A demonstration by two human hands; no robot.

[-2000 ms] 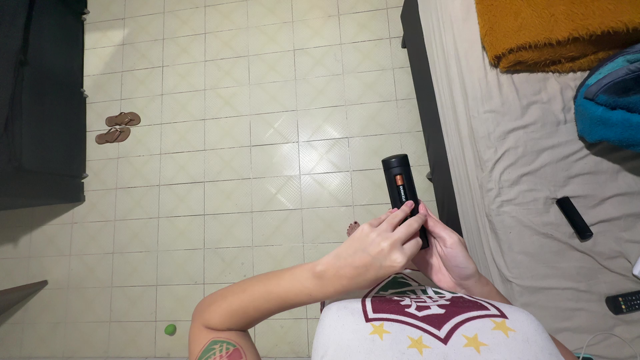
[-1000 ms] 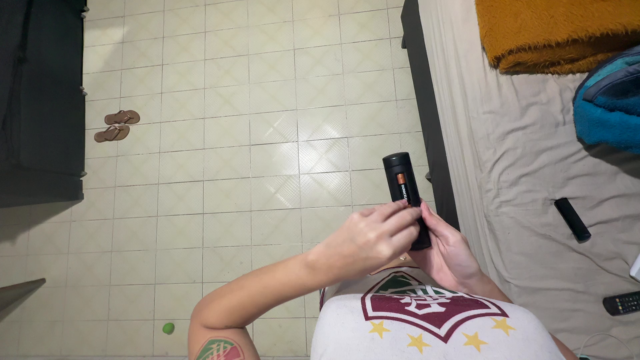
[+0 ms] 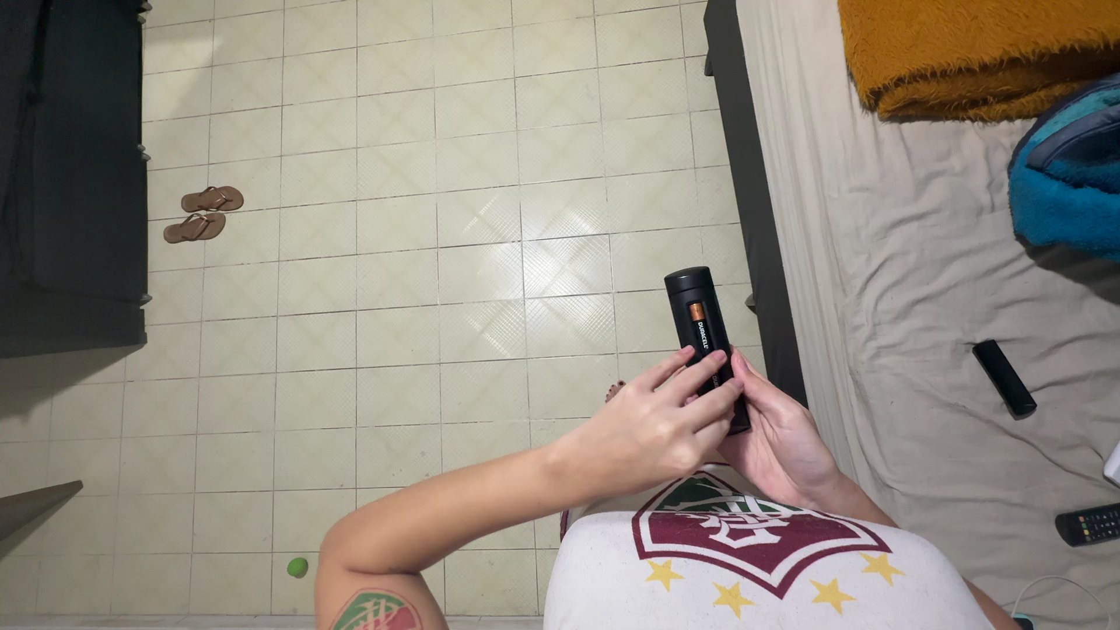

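Observation:
A black cylindrical device (image 3: 689,282) with an open battery slot is upright in front of my chest. In its slot lies a Duracell battery (image 3: 697,325) with a copper-coloured end; part of a second one seems to show lower down, between my fingers. My right hand (image 3: 786,444) holds the device's lower part from the right and beneath. The fingertips of my left hand (image 3: 661,420) rest on the slot side, over the lower battery area. A black elongated cover or case (image 3: 1004,379) lies apart on the bed, right of my hands.
The bed (image 3: 892,367) with a wrinkled sheet is at right, bearing an orange blanket (image 3: 971,61), a blue blanket (image 3: 1063,192) and a remote control (image 3: 1089,524). On the tiled floor are brown flip-flops (image 3: 194,227) and a green ball-like object (image 3: 297,568). Dark furniture (image 3: 70,175) stands at left.
The fingers of my left hand have spread out over the slot from a more bunched pose one second ago. My right hand keeps its hold on the device.

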